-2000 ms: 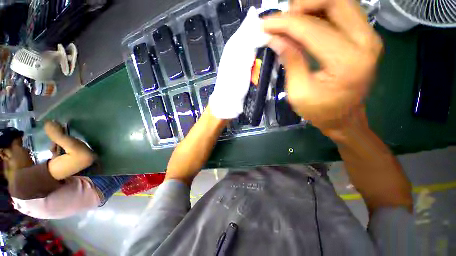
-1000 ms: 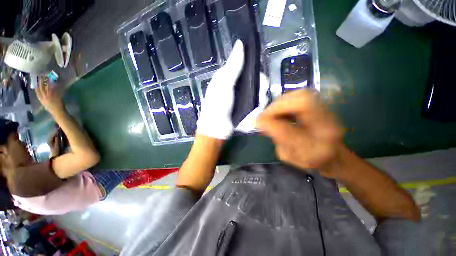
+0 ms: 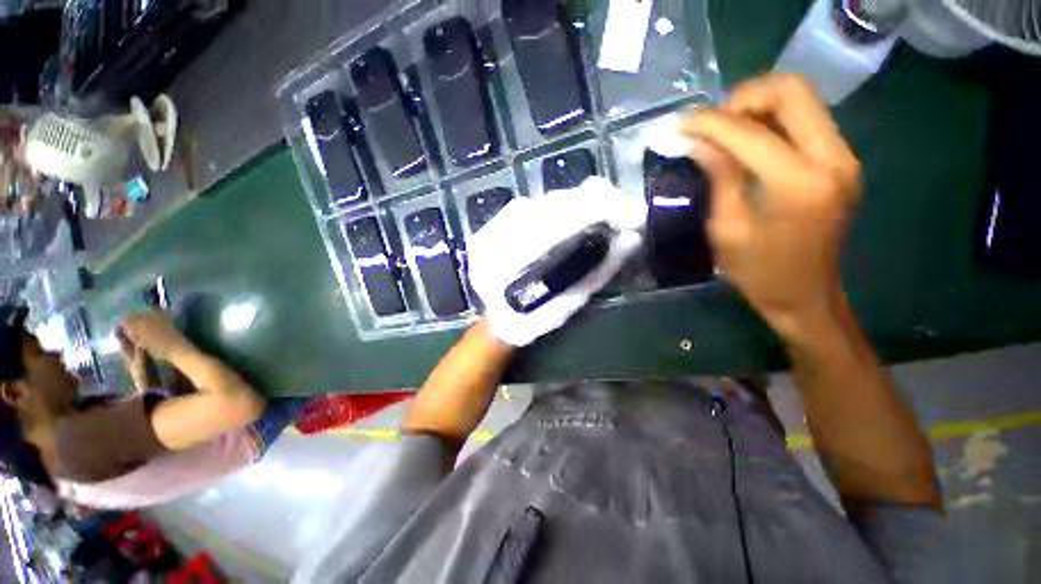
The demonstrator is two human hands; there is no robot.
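Observation:
My left hand (image 3: 548, 257), in a white glove, holds a black phone (image 3: 559, 268) with its plain side up, over the lower row of a clear blister tray (image 3: 331, 265). My right hand (image 3: 782, 188) is bare and pinches a small white wad (image 3: 671, 135) between thumb and fingers, above the tray's right end. Black phones lie in the tray pockets in two rows. The one at the lower right (image 3: 679, 217) is beside my right fingers. The upper right pocket holds a white paper slip (image 3: 624, 37) and no phone.
A whitish bottle (image 3: 824, 51) and a fan (image 3: 993, 25) stand at the upper right. A dark flat item (image 3: 1019, 194) lies at the right edge. Another person (image 3: 171, 416) works at the left, below a second fan (image 3: 80, 146). The green bench (image 3: 263, 331) has its near edge before me.
My gloved left hand has turned and lowered, and the phone in it now lies slanted. My right hand has moved up and right with the wad. The other person's arm has come down.

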